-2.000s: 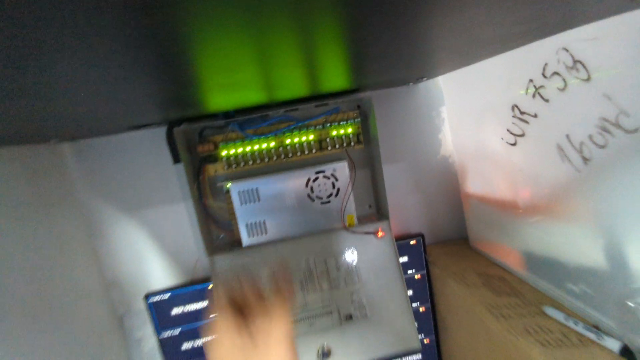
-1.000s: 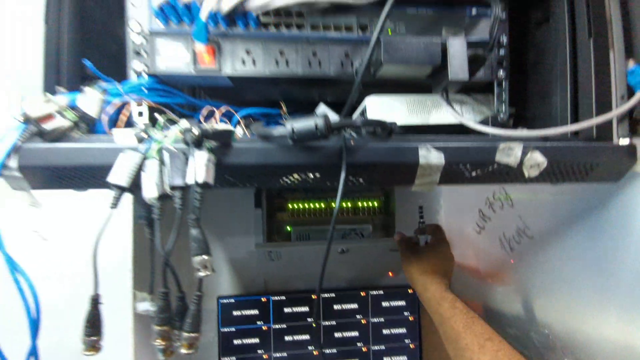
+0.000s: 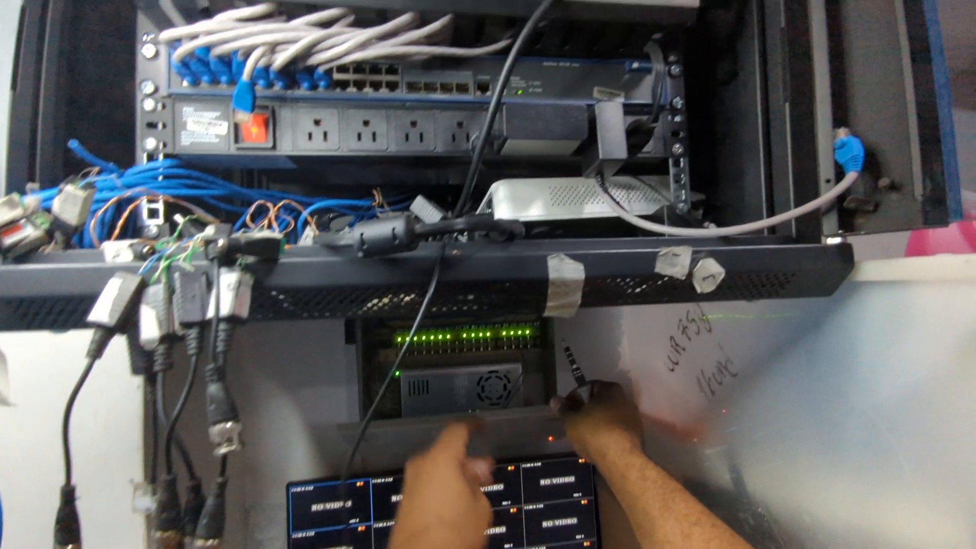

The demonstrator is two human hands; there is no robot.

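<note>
My right hand [image 3: 602,419] is closed around a dark cylindrical tool or plug [image 3: 573,367] whose thin tip points up, just right of the power supply box. My left hand [image 3: 448,488], somewhat blurred, is in front of the monitor [image 3: 329,509] with its index finger pointing up; whether it holds anything is not visible. Between and above the hands is the open metal box, with a vented power supply [image 3: 461,390] below a row of lit green LEDs [image 3: 463,338]. A small red light [image 3: 550,438] glows on the box's lowered cover [image 3: 511,428].
Above stands a rack with a network switch [image 3: 442,82], a power strip [image 3: 339,130] and a white device [image 3: 549,197]. Cables with BNC connectors [image 3: 225,436] hang over the rack shelf's edge [image 3: 488,267] at left. A black cable [image 3: 396,343] crosses before the box. A whiteboard-like panel [image 3: 839,381] is at right.
My left hand has come into view in front of the monitor. My right hand remains beside the box with the slim item. The view has swung up from the box to include the rack.
</note>
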